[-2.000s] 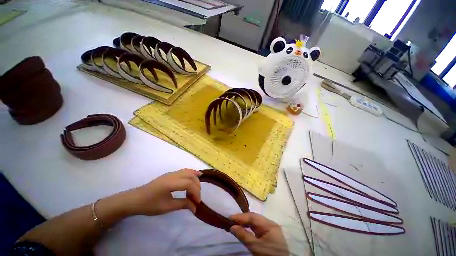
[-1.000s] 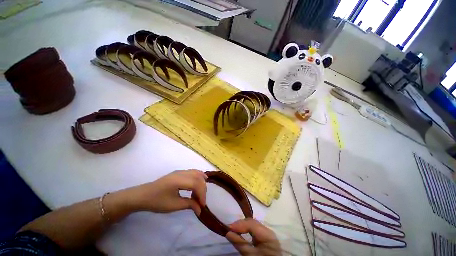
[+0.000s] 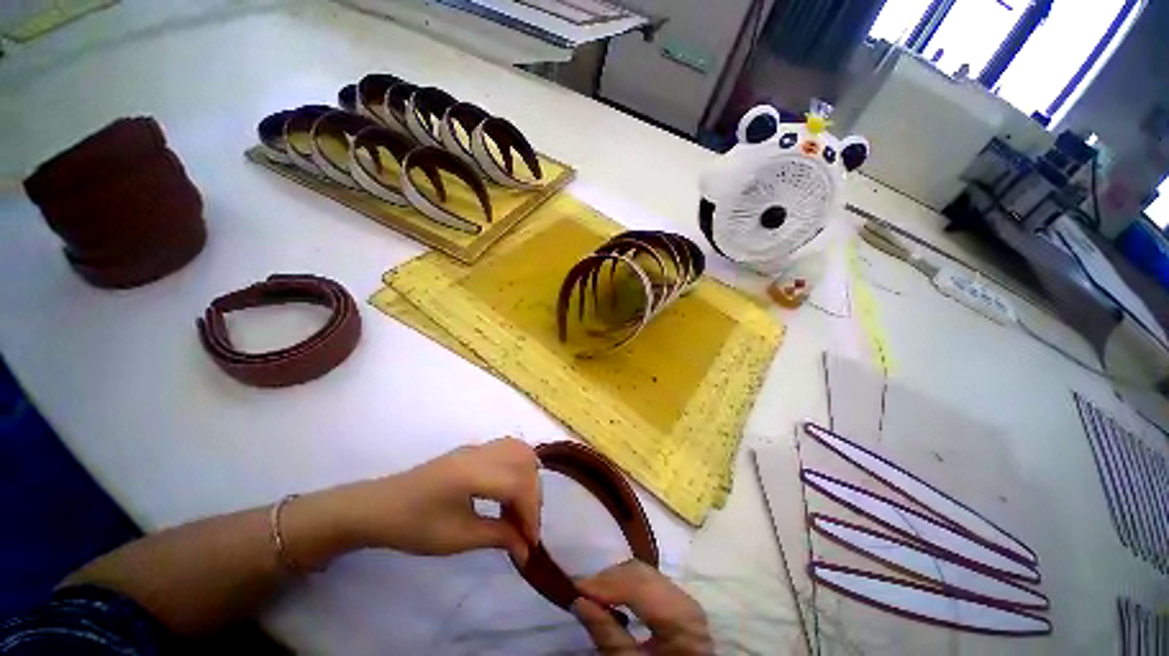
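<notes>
A brown C-shaped headband (image 3: 618, 493) is held low in the middle of the view, its arch facing away to the right. My left hand (image 3: 481, 500) pinches its near left side between thumb and fingers. My right hand (image 3: 641, 605) pinches its lower end near the bottom edge of the picture. The fingers hide parts of the band's lower side. A small nested group of brown headbands (image 3: 292, 356) lies on the table to the left.
A dark brown pile (image 3: 118, 205) stands far left. Headband bases (image 3: 442, 190) stand on a yellow board; more (image 3: 631, 288) stand on glue-stained yellow boards (image 3: 667, 455). Pale pointed ovals (image 3: 929, 600) lie right on card. A panda-shaped fan (image 3: 772, 199) and power strip (image 3: 974, 295) are behind.
The view has shifted, so table objects appear further right. My hands still hold the headband. My left fingers have moved slightly down along the band towards my right hand.
</notes>
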